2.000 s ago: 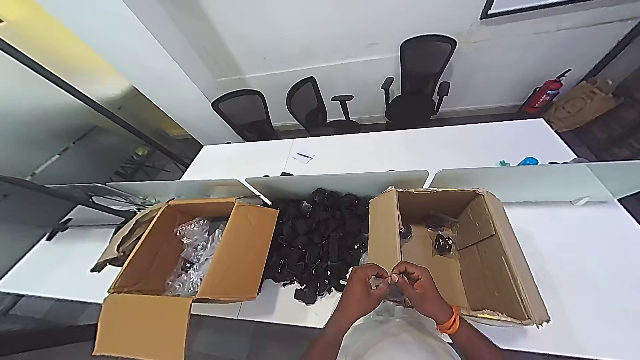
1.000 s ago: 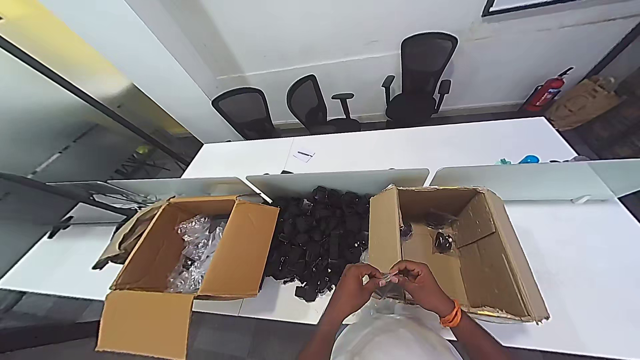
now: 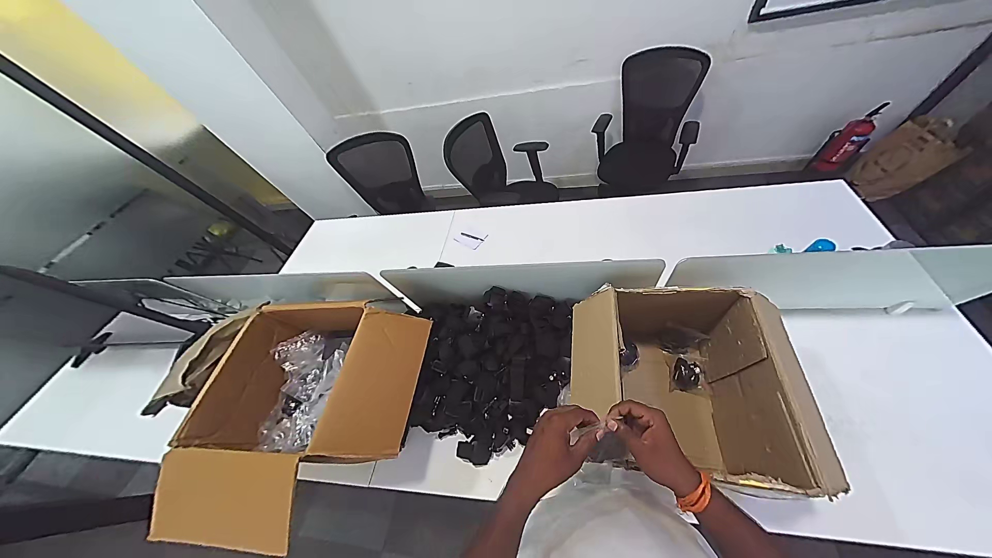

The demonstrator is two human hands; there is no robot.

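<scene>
Both of my hands meet at the front of the right cardboard box (image 3: 798,395). My left hand (image 3: 559,446) and my right hand (image 3: 649,446) pinch the top edge of a small clear plastic bag (image 3: 608,446), which holds something dark. The right box stands open, with a few bagged dark items (image 3: 687,373) inside. To the left of it lies a large pile of black items (image 3: 496,372), too small to name. Another open cardboard box (image 3: 372,387), at the left, contains crumpled clear plastic bags (image 3: 306,387).
Glass dividers (image 3: 527,280) run behind the boxes along the white table (image 3: 891,418). A brown bag (image 3: 201,356) leans by the left box, whose front flap (image 3: 221,500) hangs over the table edge. Black mesh chairs (image 3: 655,116) and a fire extinguisher (image 3: 849,142) stand farther back.
</scene>
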